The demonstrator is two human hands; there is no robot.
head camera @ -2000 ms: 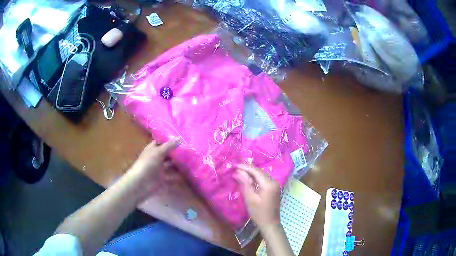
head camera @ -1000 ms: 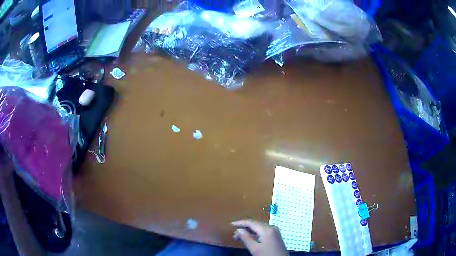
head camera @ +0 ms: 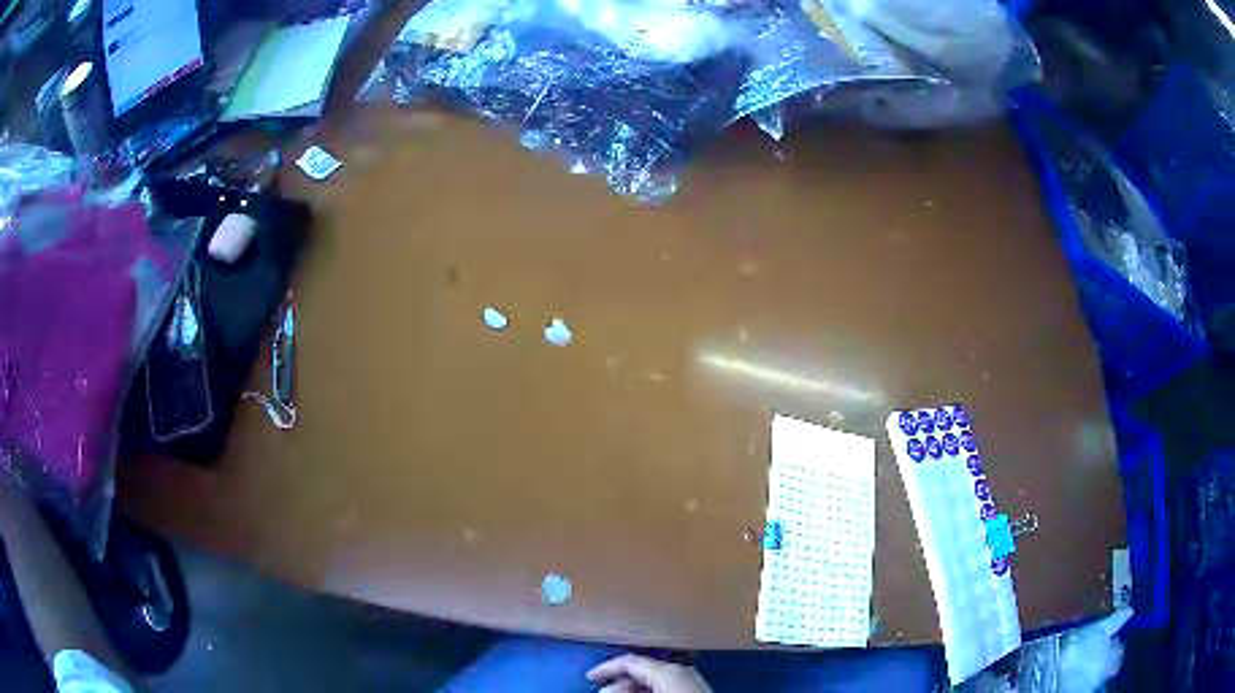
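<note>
The pink garment (head camera: 68,325) in its clear polybag is at the far left, cut off by the picture's edge. My left forearm runs up to it from the lower left; my left hand itself is hidden at the bag. My right hand (head camera: 653,674) is at the bottom edge, partly cut off, with nothing seen in it. The small-sticker sheet (head camera: 819,535) with a teal clip (head camera: 772,535) lies on the table at the lower right. Beside it lies the seal sticker sheet (head camera: 948,542) with purple circles and another teal clip (head camera: 1001,533).
Crinkled clear polybags (head camera: 610,81) are heaped at the far edge. A smartphone (head camera: 179,366), a dark pouch-like thing (head camera: 257,298) and thin snips (head camera: 282,352) lie left. Small white scraps (head camera: 558,332) dot the brown table (head camera: 610,474). Blue crates (head camera: 1151,339) stand right.
The bagged pink garment has moved from the table's middle to the far left with my left arm. My right hand has left it and drawn back to the bottom edge.
</note>
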